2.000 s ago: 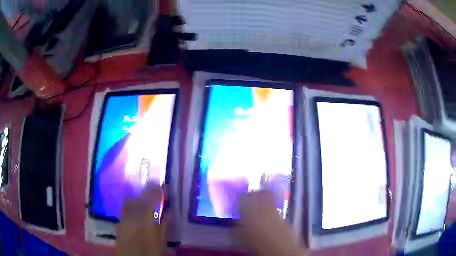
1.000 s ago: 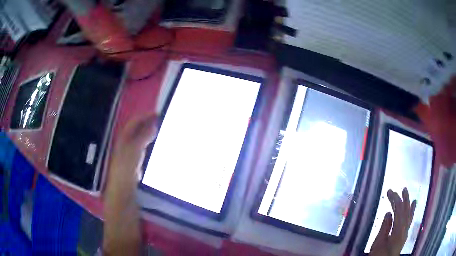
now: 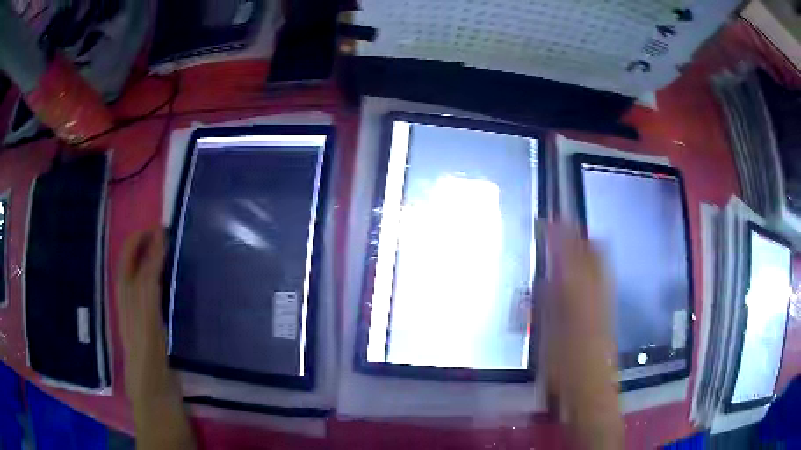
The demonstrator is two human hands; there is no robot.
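Three tablets lie in a row on pale sleeves. The left tablet (image 3: 241,255) has a dark grey screen with a white edge strip and a small label. The middle tablet (image 3: 457,255) shows a bright picture with strong glare. The right tablet (image 3: 645,264) shows a grey-blue picture with a round button low down. My left hand (image 3: 149,308) is at the left edge of the left tablet, blurred; whether it touches is unclear. My right hand (image 3: 580,325) is blurred, between the middle and right tablets, over the right one's left edge. I see no object held in it.
A dark tablet (image 3: 68,272) lies at left. Stacked tablets (image 3: 760,308) stand at right, the top one lit. A white chart (image 3: 527,39) stands behind on a black base (image 3: 492,92). A wrapped post (image 3: 70,101) and thin cables (image 3: 167,145) are at back left.
The view has swung back left. The left tablet's screen went from white to dark grey. My right hand has moved from over the right tablet's screen to its left edge.
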